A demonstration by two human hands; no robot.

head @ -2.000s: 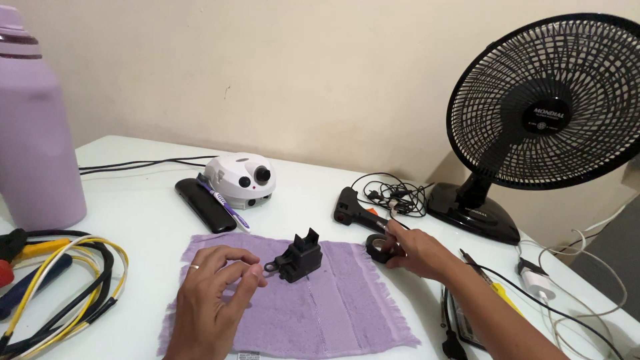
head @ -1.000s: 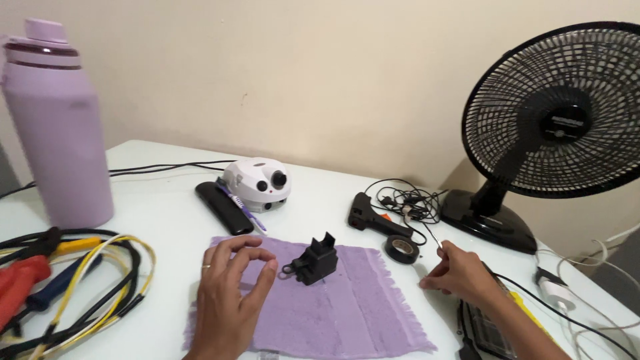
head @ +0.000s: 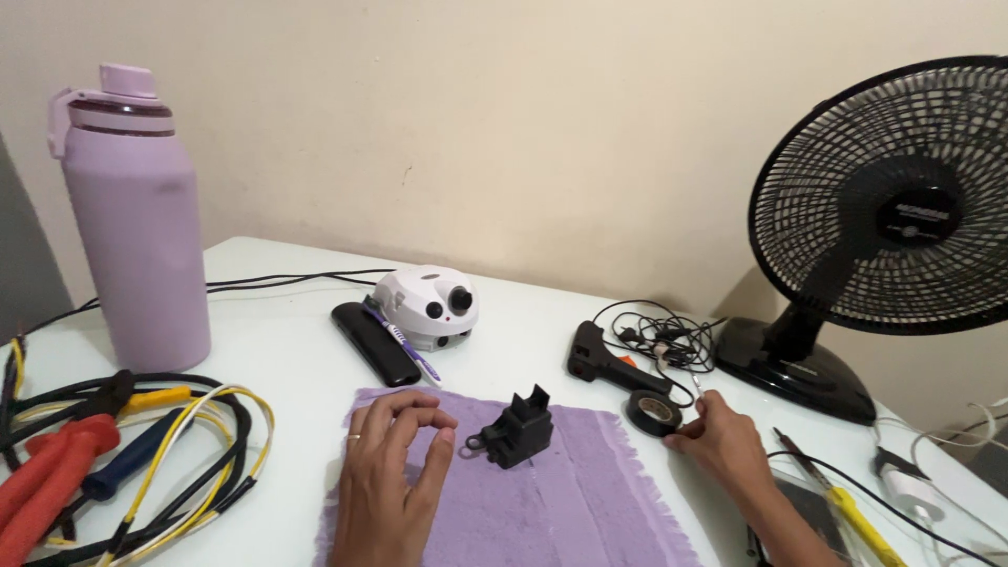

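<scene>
My left hand point(head: 398, 476), with a ring on one finger, is held over the left part of a purple towel point(head: 598, 504), fingers curved and apart, holding nothing. Just to its right a small black plastic part with a loop point(head: 516, 433) stands on the towel. My right hand point(head: 720, 433) is beyond the towel's right edge, its fingertips pinched at the lower end of a thin, pale-tipped item point(head: 697, 383), too small to name. Beside those fingers lies a roll of black electrical tape point(head: 654, 413), with a black glue gun point(head: 610, 362) behind it.
A purple bottle point(head: 142, 236), cables point(head: 252, 441), red-handled pliers point(head: 63, 465) and a blue-handled tool point(head: 134, 457) are at left. Behind the towel are a white device point(head: 429, 303), toothbrush point(head: 405, 346) and black case point(head: 374, 342). A yellow-handled soldering iron point(head: 850, 512) and fan point(head: 795, 370) are at right.
Two seconds ago my right hand was at the tape roll; it has let go and moved to the right of it. My left hand has drawn a little away from the black part's loop.
</scene>
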